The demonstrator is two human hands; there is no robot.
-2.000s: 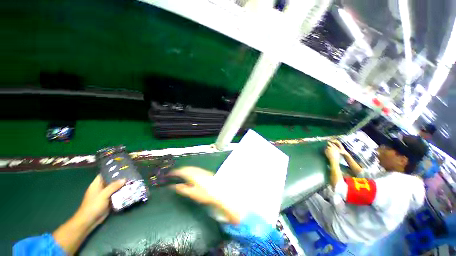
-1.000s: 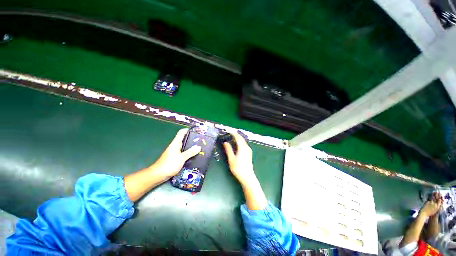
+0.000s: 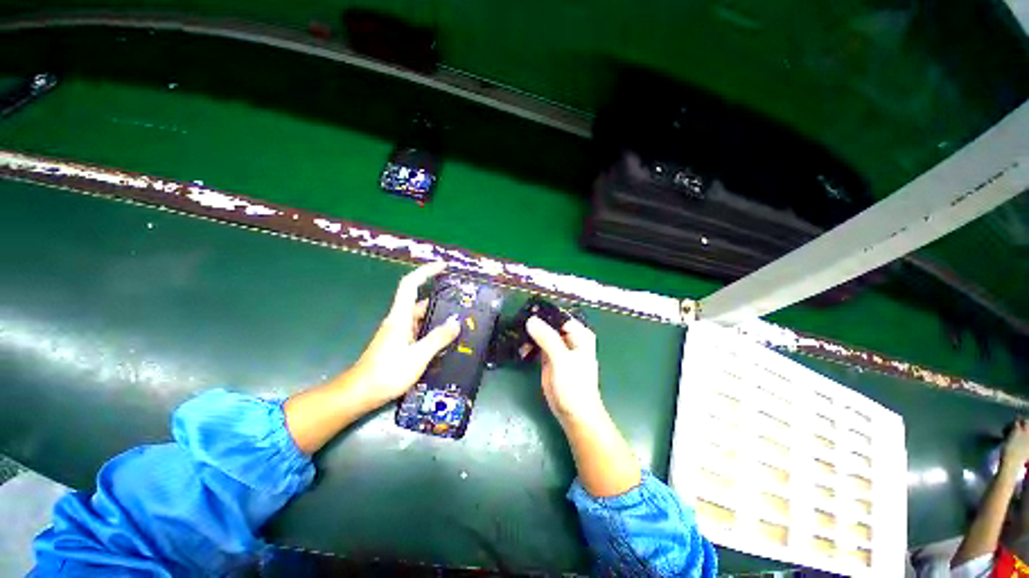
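A black phone body [image 3: 463,339] with orange flecks lies on the dark-green bench, its silvery-blue circuitry end towards me. My left hand [image 3: 401,341] holds it by the left side, thumb across its middle. My right hand [image 3: 566,359] is just right of the phone, with thumb and fingers on a small dark cover [image 3: 544,314]. More dark pieces show between that hand and the phone; their number is unclear.
A white slotted tray [image 3: 790,452] lies at the right under a slanting white post [image 3: 891,243]. Beyond the chipped bench edge [image 3: 339,233], the green belt carries a phone [image 3: 410,174] and a stack of black trays [image 3: 700,220]. Another person's arm [image 3: 987,514] shows at far right.
The view has swung down and left from the earliest frame. Since then my left hand has brought the phone flatter to the bench; my right fingers now close on a dark cover.
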